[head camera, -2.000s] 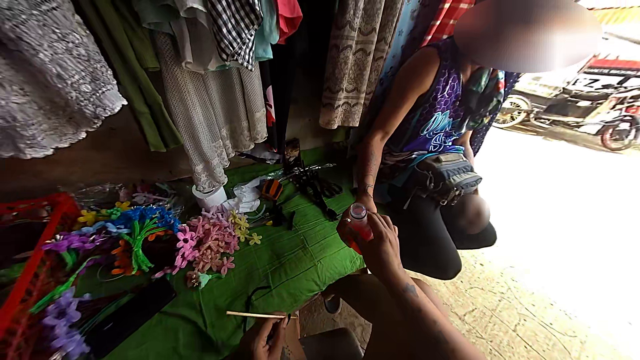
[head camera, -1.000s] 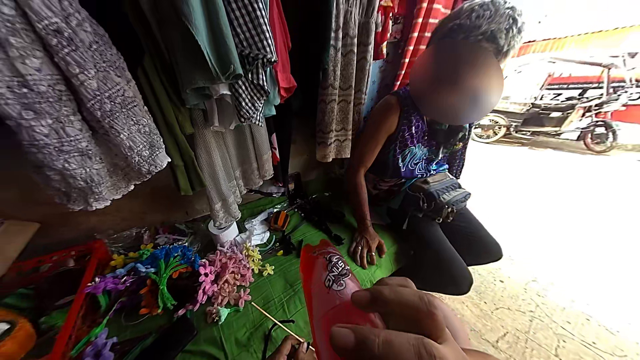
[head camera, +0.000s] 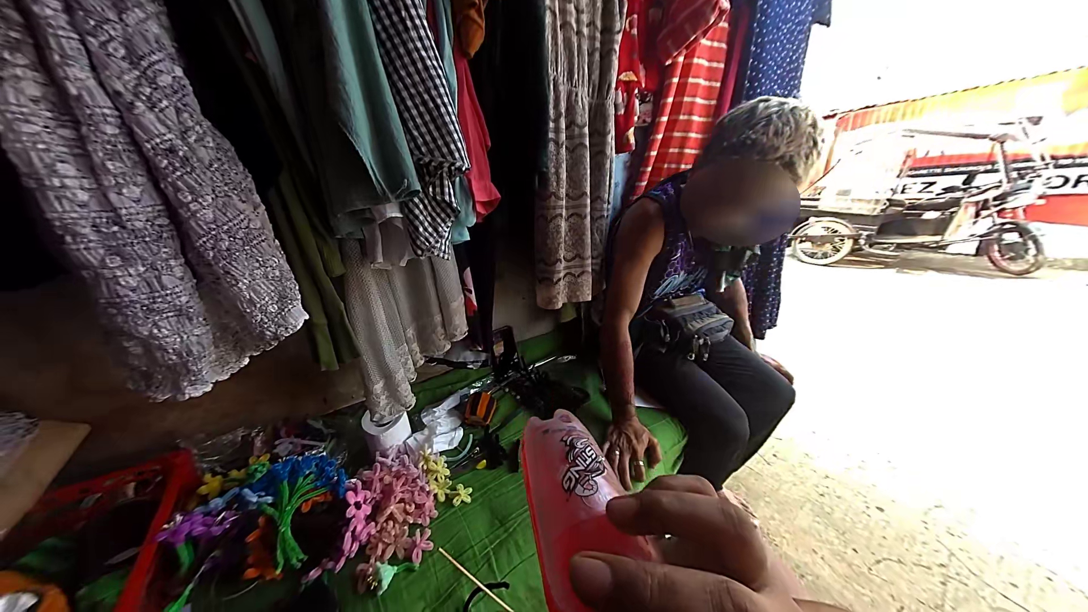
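My right hand (head camera: 680, 544) grips a plastic bottle of red drink (head camera: 574, 510), close to the camera at the lower middle. The bottle's lobed base points up and away from me; its neck is out of sight. My left hand is not in view. A thin wooden stick (head camera: 474, 578) slants out of the bottom edge, beside a short dark curved piece (head camera: 486, 592). Left of the stick lie pink fuzzy craft flowers (head camera: 393, 510), yellow ones (head camera: 446, 478), and a blue bunch with green stems (head camera: 293, 501), all on a green cloth (head camera: 489, 527).
A person (head camera: 688, 280) sits at the right, one hand (head camera: 631, 450) resting on the cloth just beyond the bottle. A red plastic crate (head camera: 161, 518) stands at the left. A white roll (head camera: 385, 433) sits behind the flowers. Clothes (head camera: 425, 127) hang above; a three-wheeled vehicle (head camera: 918, 212) stands outside.
The bottle in my right hand has come up close to the camera and tipped, base outward. My left hand, seen earlier at the stick, has left the view. The view has shifted.
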